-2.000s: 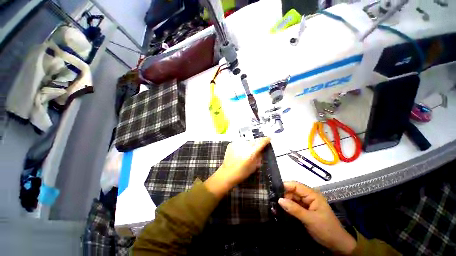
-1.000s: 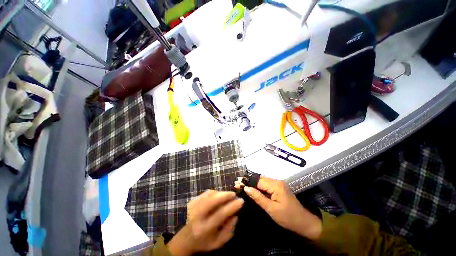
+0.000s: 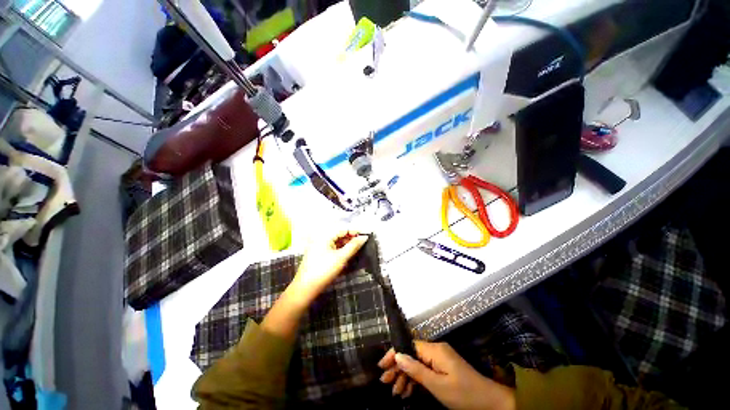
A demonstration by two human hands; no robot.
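Observation:
A plaid panel (image 3: 340,320) with angled corners at its left end lies on the white table, its near part down over the front edge. A black strip (image 3: 390,300) runs along its right edge. My left hand (image 3: 326,260) pinches the strip's upper end, just in front of the presser foot (image 3: 370,210). My right hand (image 3: 432,370) grips the strip and panel edge lower down, at the table's front edge. The sewing machine (image 3: 436,120) stands behind, white with a blue stripe. Whether the strip's end is under the foot I cannot tell.
Snips (image 3: 452,256), red and orange scissors (image 3: 484,212) and an upright black phone (image 3: 550,152) stand or lie to the right. A stacked plaid block (image 3: 184,232), yellow-green tag (image 3: 273,210) and dark red roll (image 3: 204,132) are left. Plaid cloth (image 3: 664,296) lies at the lower right.
My left hand has moved from near my right hand up to the strip's upper end by the machine. The strip now lies stretched along the panel edge. The view has shifted.

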